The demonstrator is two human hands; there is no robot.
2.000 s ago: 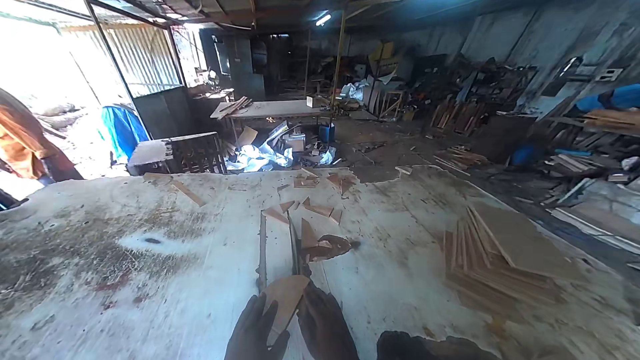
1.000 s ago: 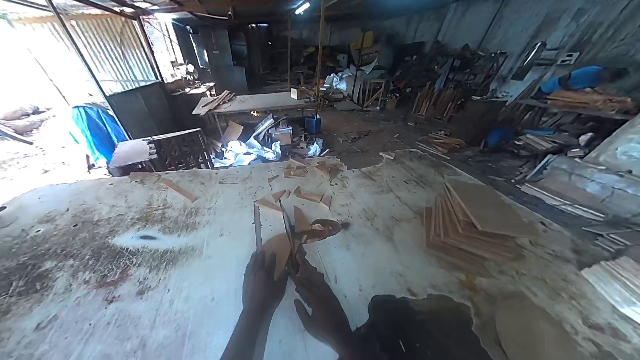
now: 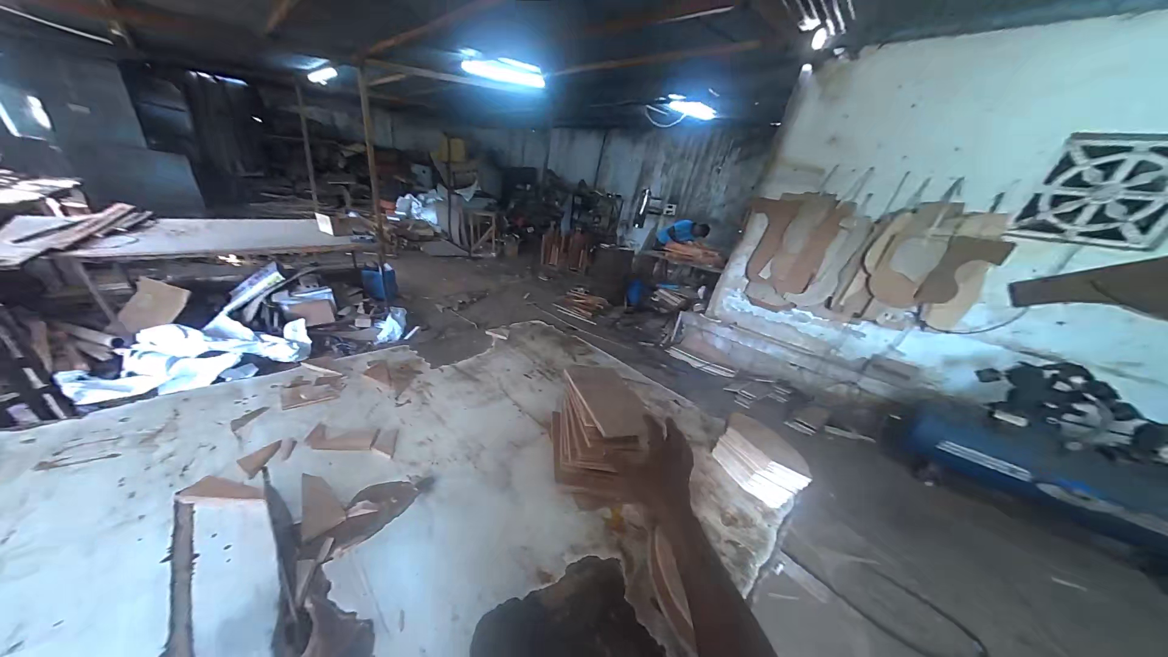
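Observation:
My right hand [image 3: 659,465] reaches to the near right side of a stack of thin brown wooden boards [image 3: 602,401], fingers spread at its edge; whether it grips a board cannot be told. My left hand is out of view. Left of the stack, triangular wood offcuts [image 3: 319,506] lie around a ragged hole in the worn tabletop [image 3: 456,456]. A second stack of thin boards with rounded edges [image 3: 759,456] sits at the table's right edge, and a curved wooden piece [image 3: 671,579] lies partly behind my forearm.
A dark jagged hole [image 3: 570,611] opens at the near edge of the table. A blue air compressor [image 3: 1031,465] stands on the floor at right. Curved templates [image 3: 876,255] hang on the wall. At back left is another workbench [image 3: 228,235]; a person in blue [image 3: 680,233] bends over far back.
The view has swung right. Both hands were together at a wood piece by the tabletop gap; now my right hand is at the board stack and my left hand has left the view.

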